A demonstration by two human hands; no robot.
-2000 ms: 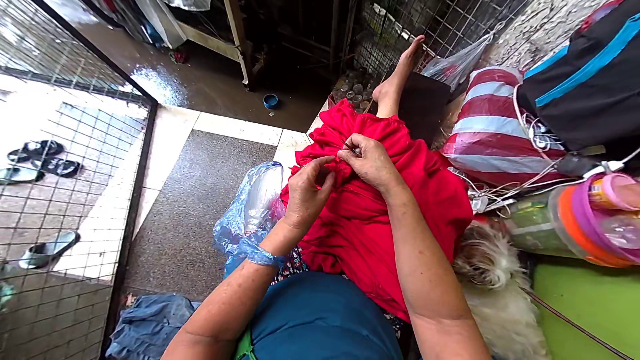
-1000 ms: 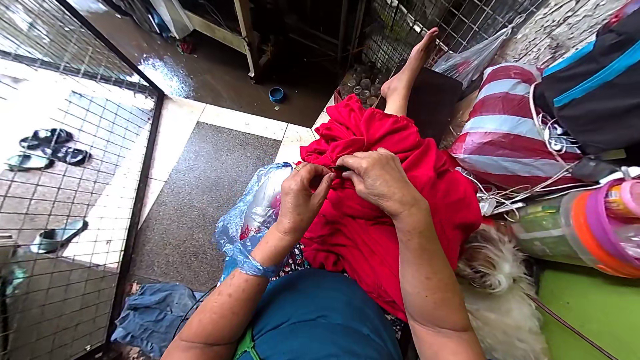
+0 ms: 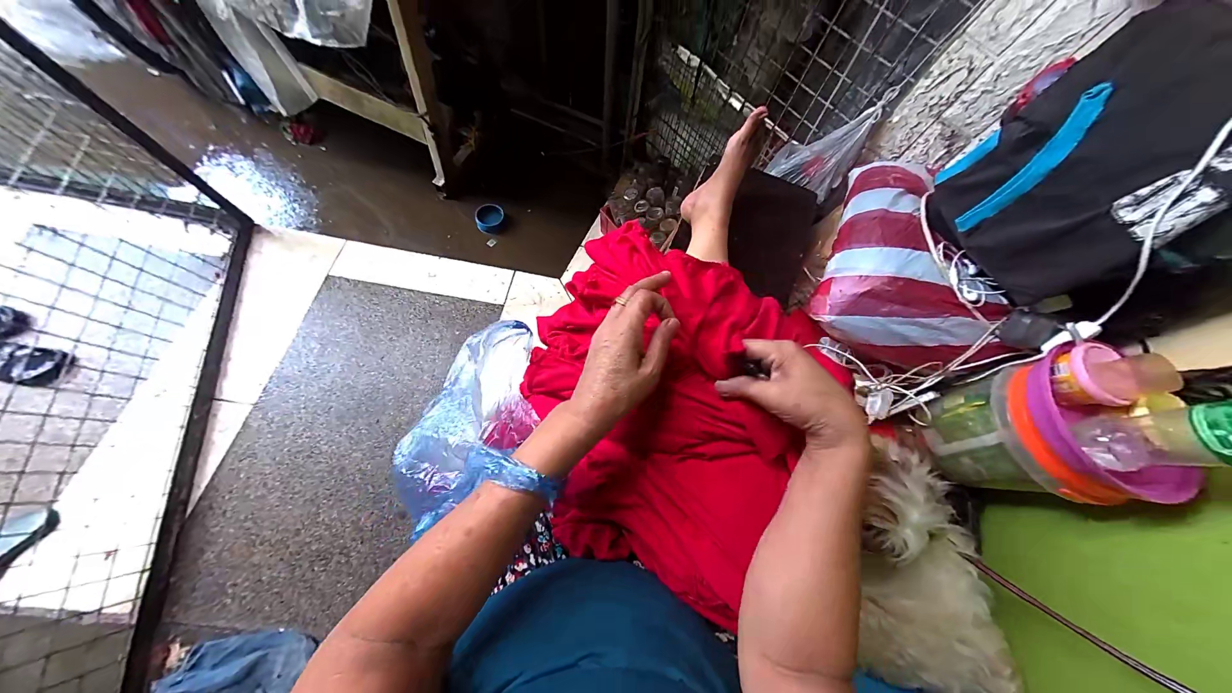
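Observation:
A bunched red cloth (image 3: 674, 481) lies over my lap and outstretched leg. My left hand (image 3: 630, 351) is above its left part, fingers apart, with a ring on one finger and nothing seen in its grasp. My right hand (image 3: 794, 390) is over the cloth's right part, thumb and fingers bent toward each other around a small dark thing, too unclear to name. A gap separates the hands. A translucent blue plastic bag (image 3: 462, 414) sits left of the cloth, its twisted end looped around my left wrist.
My bare foot (image 3: 722, 183) extends ahead. At right are a striped bag (image 3: 895, 260), a black bag (image 3: 1049, 183), white cables (image 3: 895, 390), plastic containers (image 3: 1039, 423) and a furry white animal (image 3: 924, 577). A metal mesh gate (image 3: 115, 318) stands left; a blue cap-like thing (image 3: 490, 218) lies on the wet floor.
The hands, earlier close together at the red cloth, have moved apart. My left hand has opened; my right hand has shifted to the right.

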